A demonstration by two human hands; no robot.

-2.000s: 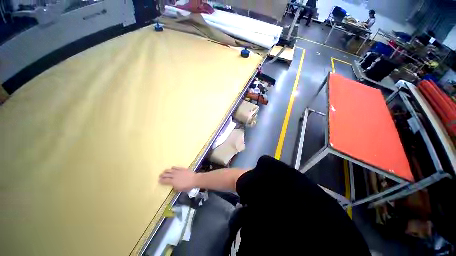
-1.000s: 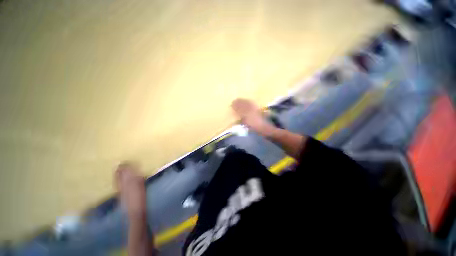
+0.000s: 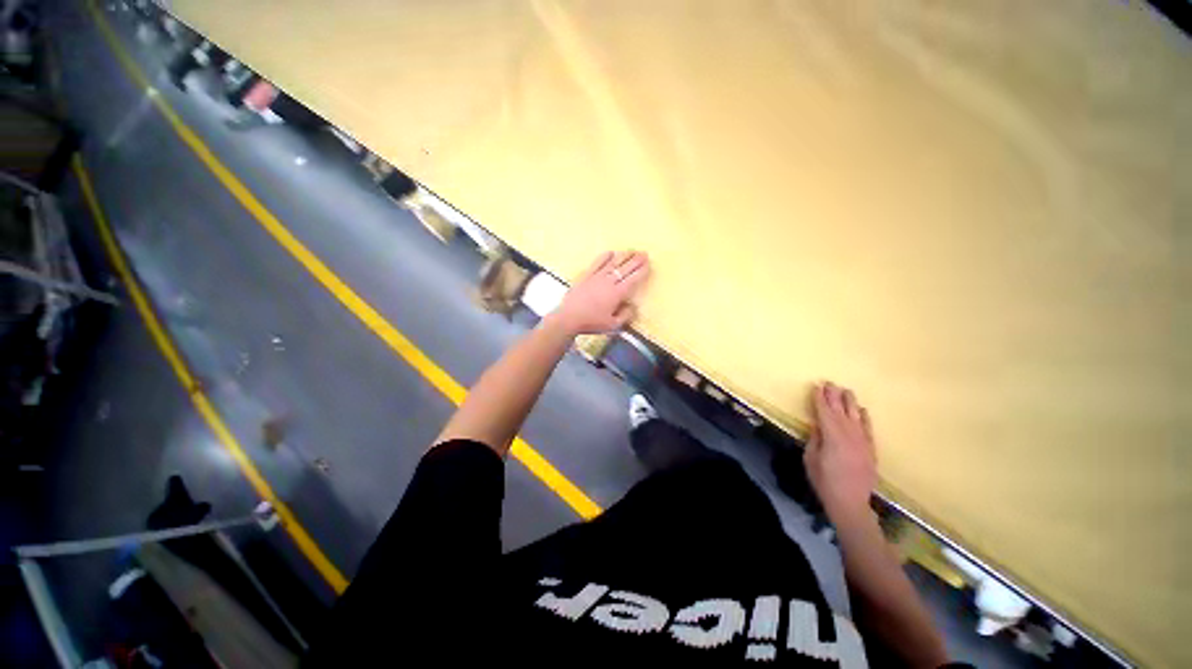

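The tan fabric ply (image 3: pixel 811 183) covers the long table, with soft ripples across it. Its edge runs diagonally from the upper left to the lower right. My left hand (image 3: pixel 604 295), with a ring on one finger, rests on the fabric at the table edge, fingers spread. My right hand (image 3: pixel 841 451) lies on the fabric edge further right, fingers fairly close together and pointing away from me. Neither hand is seen holding anything.
The thin metal table edge (image 3: pixel 1007 580) runs close in front of my body. Mixed goods and rolls show below it. Grey floor with yellow lines (image 3: pixel 314 268) lies to the left. A metal-legged frame (image 3: pixel 144 538) stands at the lower left.
The view has swung along the table, so the aisle now shows at the left and the orange-topped trolley is out of view. Both hands are now on the fabric edge.
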